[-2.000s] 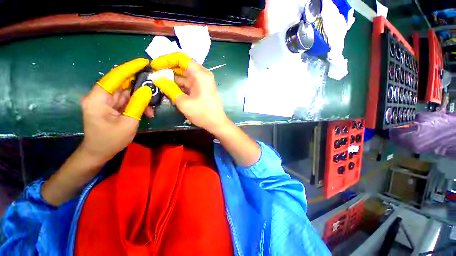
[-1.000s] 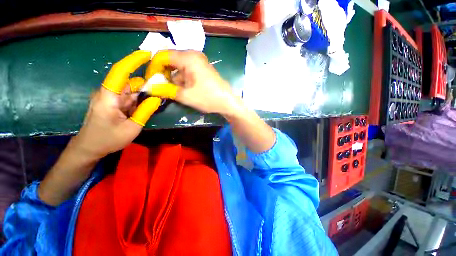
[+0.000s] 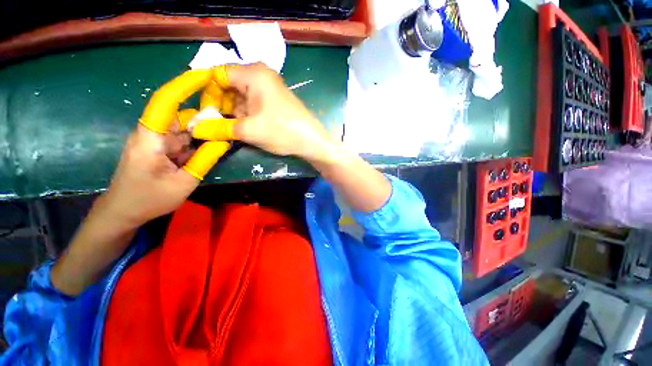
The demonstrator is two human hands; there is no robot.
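My left hand point(image 3: 154, 157), with yellow finger cots on thumb and fingers, is closed around a small black lens unit point(image 3: 187, 148) above the bench's front edge. The unit is almost fully hidden by the fingers. My right hand point(image 3: 275, 114), also with yellow finger cots, pinches a small white wipe point(image 3: 207, 114) between thumb and fingers, against the unit. Two white wipes point(image 3: 259, 44) lie on the green bench behind the hands, by the red rim. A thin pale stick point(image 3: 301, 84) lies to their right.
A red crate rim point(image 3: 179, 28) with black trays runs along the back. A silvery metal container point(image 3: 420, 31) and a blue-and-white packet point(image 3: 457, 39) are on a white sheet point(image 3: 386, 107). A filled lens tray point(image 3: 585, 100) stands at right, a red parts board point(image 3: 502, 214) below it.
The right hand with the wipe has moved left over the unit and its thumb now lies across it. The lens face, seen two seconds ago, is covered.
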